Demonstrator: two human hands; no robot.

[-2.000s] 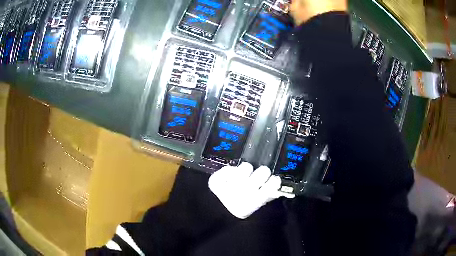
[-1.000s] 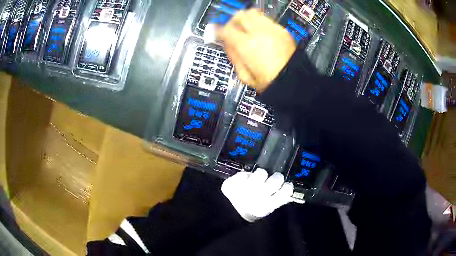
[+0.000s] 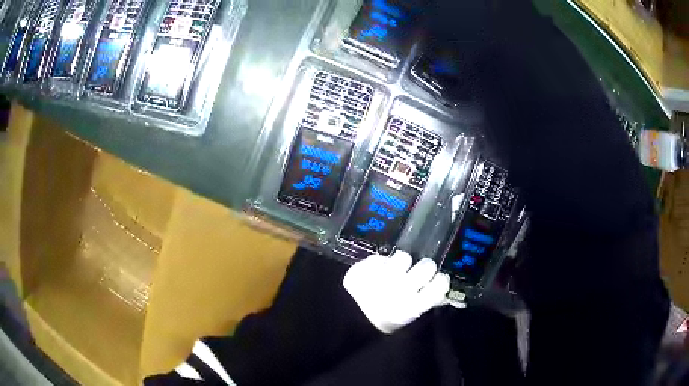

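Keypad mobile phones (image 3: 316,170) lie face up in the pockets of a clear blister tray (image 3: 261,207) in front of me. Their dark screens carry blue characters. My left hand (image 3: 397,290), in a white glove, rests at the tray's near edge with its fingers bunched, beside a small pale tab (image 3: 456,295). Whether it grips the edge cannot be told. My right hand is out of the picture past the top edge; only its dark sleeve shows, stretched over the tray and hiding its right part.
Another clear tray (image 3: 200,121) of phones lies at the left of the dark green workbench (image 3: 181,162). An open cardboard carton (image 3: 219,264) stands below the bench edge at the left. A small whitish bottle with an orange-marked label (image 3: 659,149) stands at the right end.
My bare right hand, over the tray's upper phones a second ago, has moved up out of the picture. My gloved left hand stays at the near edge. The view has shifted slightly.
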